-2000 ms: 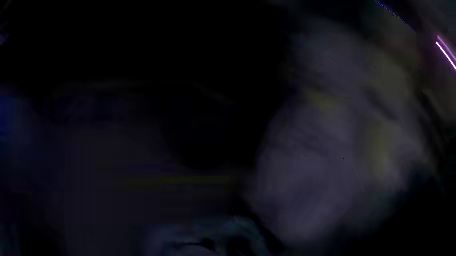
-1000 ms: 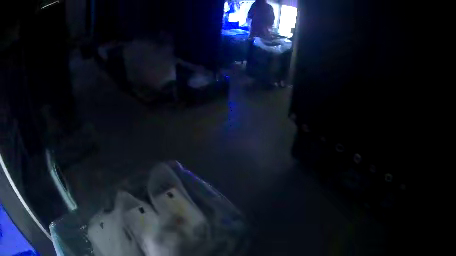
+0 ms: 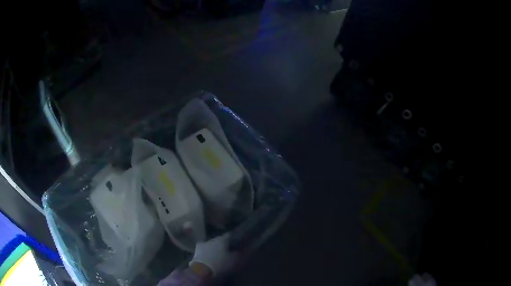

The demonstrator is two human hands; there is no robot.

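Observation:
A dark tub lined with clear plastic [image 3: 246,125] stands in front of me. Three white boxy units, possibly projectors, lie side by side in it in pale translucent sleeves: a left one [image 3: 112,195], a middle one [image 3: 173,192] and a right one [image 3: 213,162]. Each has a small black mark; the middle and right ones also show yellow patches. My left hand [image 3: 212,256], in a white glove, is at the lower end of the middle unit; its grip is unclear. My right hand [image 3: 423,280] is mostly cut off by the bottom edge, at the right.
A black curtain with metal eyelets [image 3: 407,114] hangs at the right. Yellow floor tape [image 3: 386,243] runs beside it. A bright bench corner with blue and green edging [image 3: 19,257] is at the lower left. A pale curved bar [image 3: 56,125] stands behind the tub's left side.
The view has turned down, so the tub appears higher and fuller. My left hand has come into view at the middle unit, and my right hand shows at the bottom edge.

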